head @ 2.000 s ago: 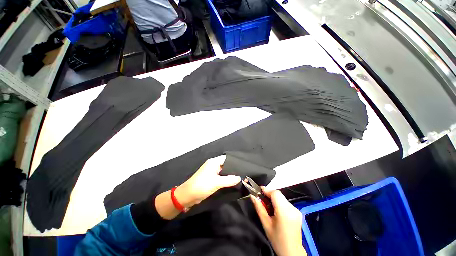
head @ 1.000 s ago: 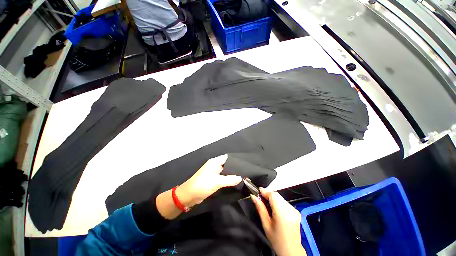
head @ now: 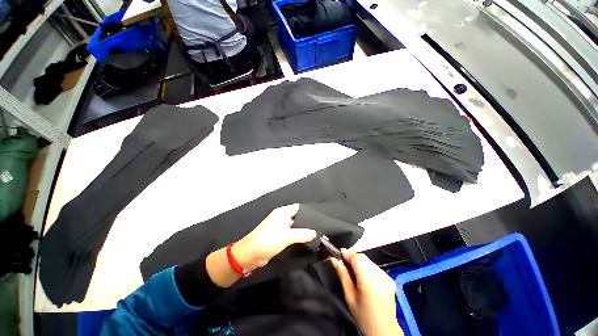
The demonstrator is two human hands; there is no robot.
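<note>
My left hand (head: 272, 237), with a red band at the wrist, pinches the folded edge of a dark garment panel (head: 322, 224) above the table's near edge. My right hand (head: 362, 282) holds small metal scissors (head: 331, 247), their tips at the panel's edge just right of my left fingertips. The blades look closed or nearly so. The near pile of panels (head: 262, 210) lies under and beyond my left hand. The lower part of the held panel hangs toward my lap and blends with my dark clothing. Any thread or cut at the tips is too small to tell.
The left pile (head: 121, 190) and the crossed right pile (head: 367, 121) lie on the white table (head: 177, 193). A blue crate (head: 452, 262) stands at the near right, another blue crate (head: 319, 49) beyond the table. A seated person (head: 213, 39) is ahead. A metal counter (head: 518, 92) runs along the right.
The scissor blades were apart two seconds ago and are closed or nearly closed now. Both hands stay in almost the same place. The view has shifted slightly.
</note>
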